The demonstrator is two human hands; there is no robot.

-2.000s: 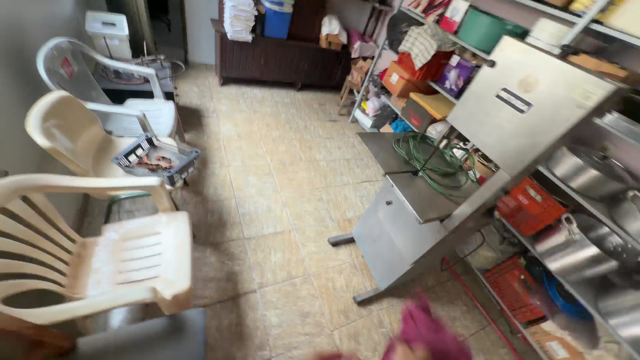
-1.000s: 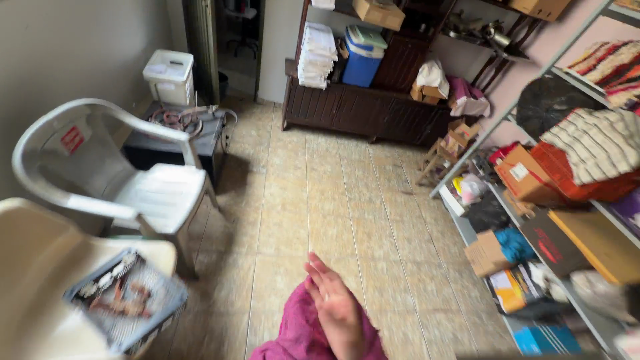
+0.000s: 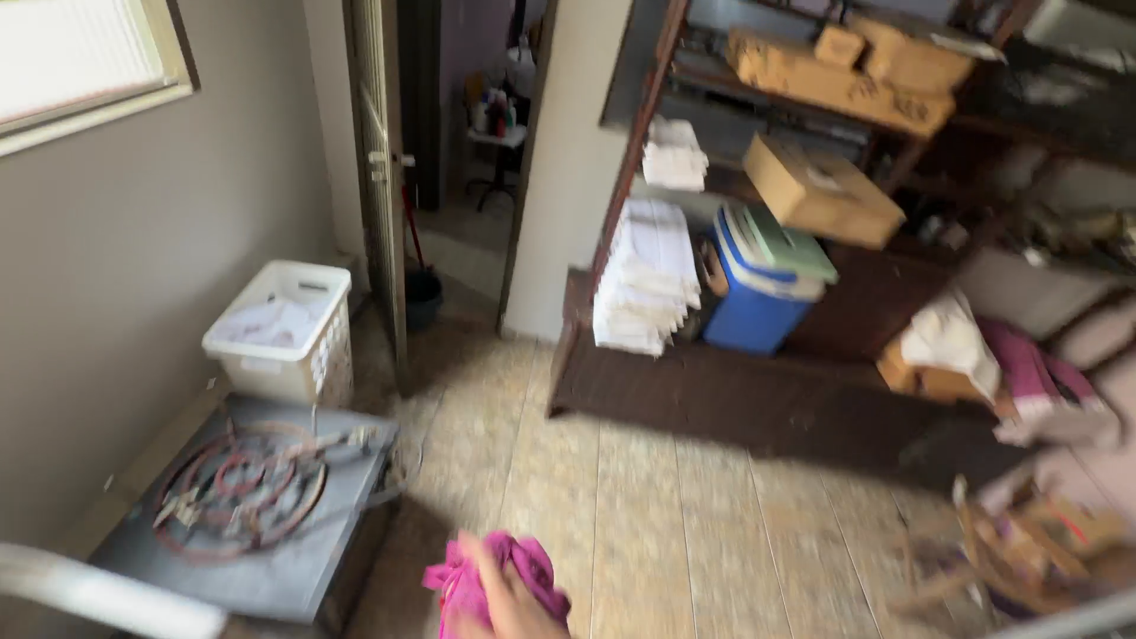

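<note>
At the bottom centre, my right hand (image 3: pixel 510 603) is against a bunched magenta cloth (image 3: pixel 537 568), its fingers lying over the fabric. Motion blur softens the fingers. The cloth shows on both sides of them, above the tiled floor. I cannot make out my left hand; the cloth or the frame's lower edge may hide it. To the left of the cloth is a dark, low table-like surface (image 3: pixel 293 568) bearing a round ring gas burner (image 3: pixel 240 484).
A white plastic basket (image 3: pixel 280 346) stands by the left wall near an open door (image 3: pixel 377 177). Ahead, a dark wooden shelf unit (image 3: pixel 674 399) holds folded white cloths (image 3: pixel 648 275), a blue cooler (image 3: pixel 763 302) and cardboard boxes (image 3: pixel 825 191). A blurred wooden stool-like object (image 3: pixel 994 550) is at lower right.
The view has swung left and forward, toward the door and the dark shelf unit. The fingers, raised apart in front of the magenta cloth one second ago, now lie over it.
</note>
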